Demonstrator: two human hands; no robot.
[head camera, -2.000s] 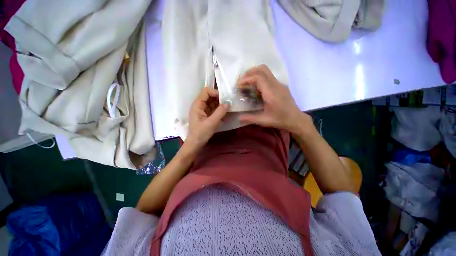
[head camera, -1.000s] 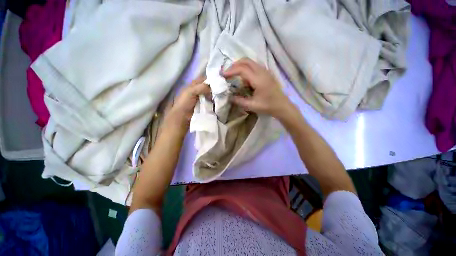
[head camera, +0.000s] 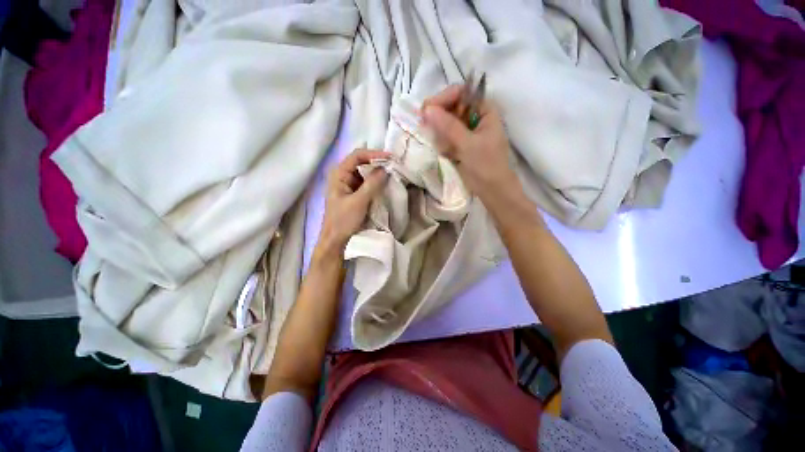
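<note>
Cream trousers (head camera: 415, 291) lie bunched in front of me, waistband end open towards me, with lining or pocket cloth showing inside. My left hand (head camera: 356, 190) pinches a seam edge of them between thumb and fingers. My right hand (head camera: 468, 137) is raised over the far side of the opening, closed around small thread snips (head camera: 477, 94), whose two dark points stick out beyond the fingers. A bit of green shows at the snips. Whether the right fingertips also hold a thread or cloth is too blurred to tell.
A large heap of cream garments (head camera: 212, 115) lies at left, a white loop (head camera: 245, 300) hanging from it. More cream cloth (head camera: 574, 132) lies at right. Magenta cloth (head camera: 766, 159) is at the table's right; more magenta (head camera: 57, 132) hangs by the pale grey bin (head camera: 35, 296) at left.
The trousers went from waistband laid flat to bunched with the inside showing. In the last second my right hand moved up and right, and the snips' points came into view. My left hand keeps its pinch.
</note>
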